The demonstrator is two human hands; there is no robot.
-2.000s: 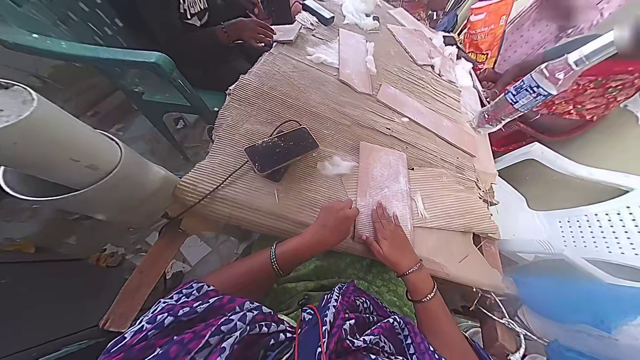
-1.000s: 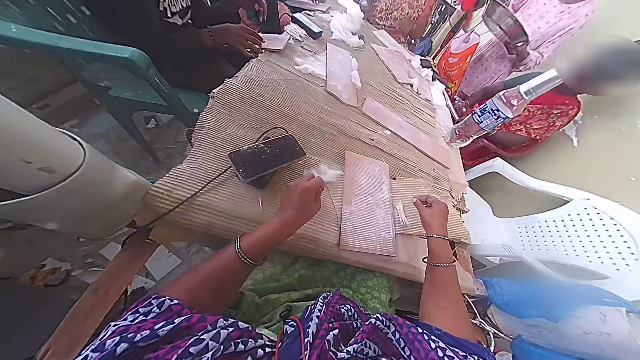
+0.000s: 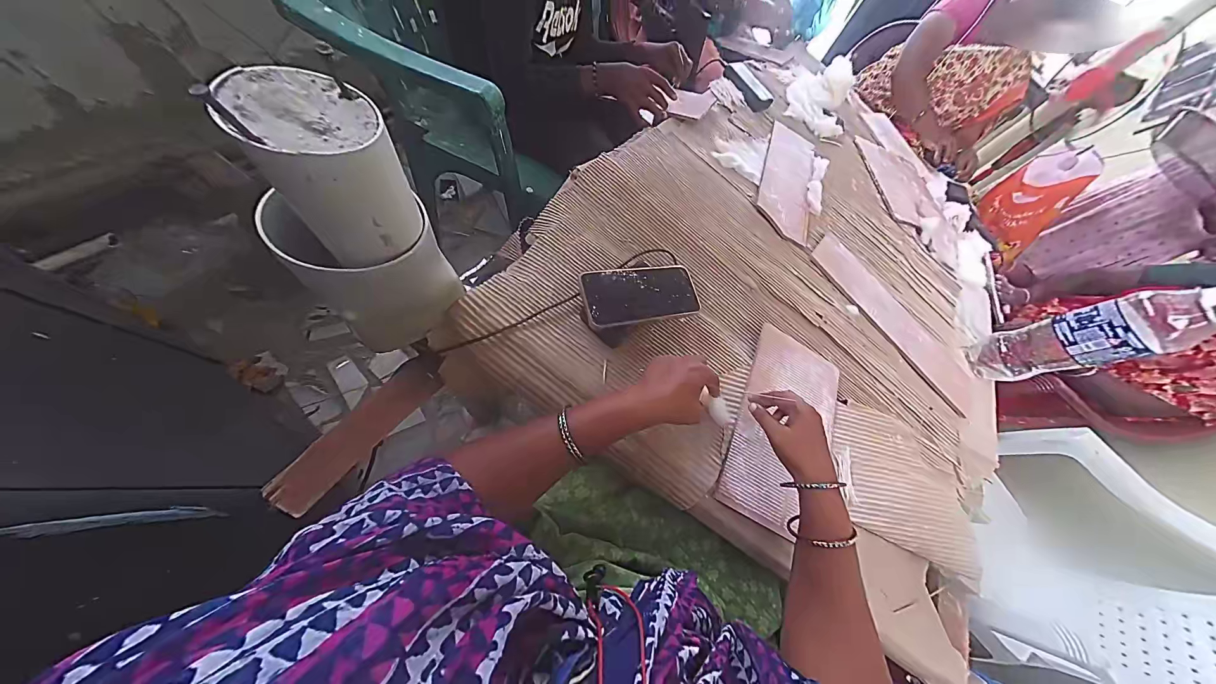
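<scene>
My left hand [image 3: 680, 389] is closed around a small tuft of white cotton [image 3: 717, 409], which shows at its fingertips. Over the near board, my right hand [image 3: 790, 426] pinches something thin and pale that points towards the left hand; it looks like a cotton strand or wick. Beneath both hands' meeting point lies a flat pinkish rectangular board [image 3: 793, 366], dusted with white. A few thin white strands [image 3: 845, 475] rest on the corrugated cardboard [image 3: 902, 475] just right of that board. A phone [image 3: 638, 294] with a cable sits beyond my left hand, its screen speckled.
Further up lie more pinkish boards [image 3: 888, 318] and loose cotton [image 3: 812, 100]. A clear plastic bottle [image 3: 1092, 334] is at the right, above a white plastic chair [image 3: 1092, 475]. Large white pipes [image 3: 356, 275] stand left. Co-workers' hands [image 3: 646, 85] are at the far edge.
My left hand has gone from the board to the cotton tuft and now holds cotton. My right hand moved off the board to the strands at its right, then back over the board.
</scene>
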